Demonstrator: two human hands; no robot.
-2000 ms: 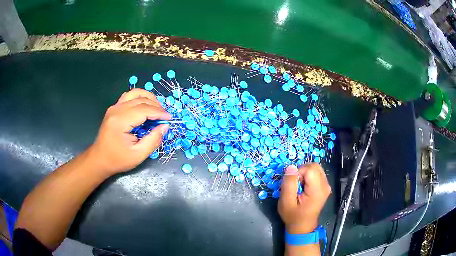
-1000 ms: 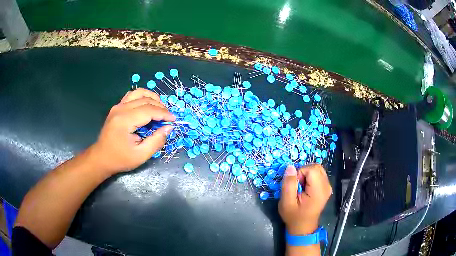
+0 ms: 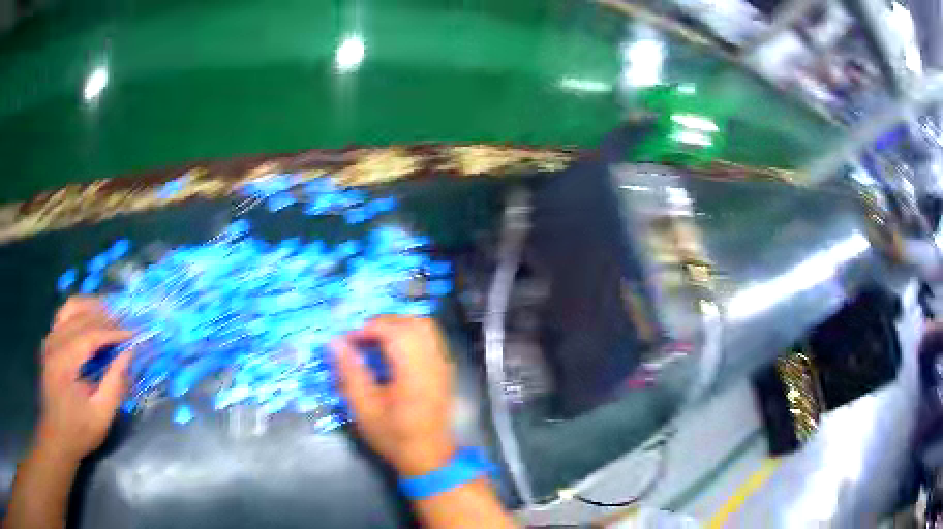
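Observation:
The whole view is motion-blurred. A big pile of bright blue disc components (image 3: 259,310) with thin silver legs lies on the dark green bench top. My left hand (image 3: 85,382) is at the pile's left edge, thumb and fingers nearly together around dark blue discs. My right hand (image 3: 408,387), with a blue band on the wrist, is at the pile's lower right. Its thumb and fingers curve around a dark blue patch; blur hides whether that is held or lies behind.
A black box (image 3: 584,289) stands right of the pile, with a pale tube (image 3: 496,331) along its left side. A green spool (image 3: 677,129) is behind it. A chipped rail (image 3: 414,162) borders the green conveyor belt (image 3: 238,72). Some discs lie near the rail.
The camera view has swung right, so the pile and both hands appear further left and more floor shows at right. The gap between my right thumb and fingers looks wider.

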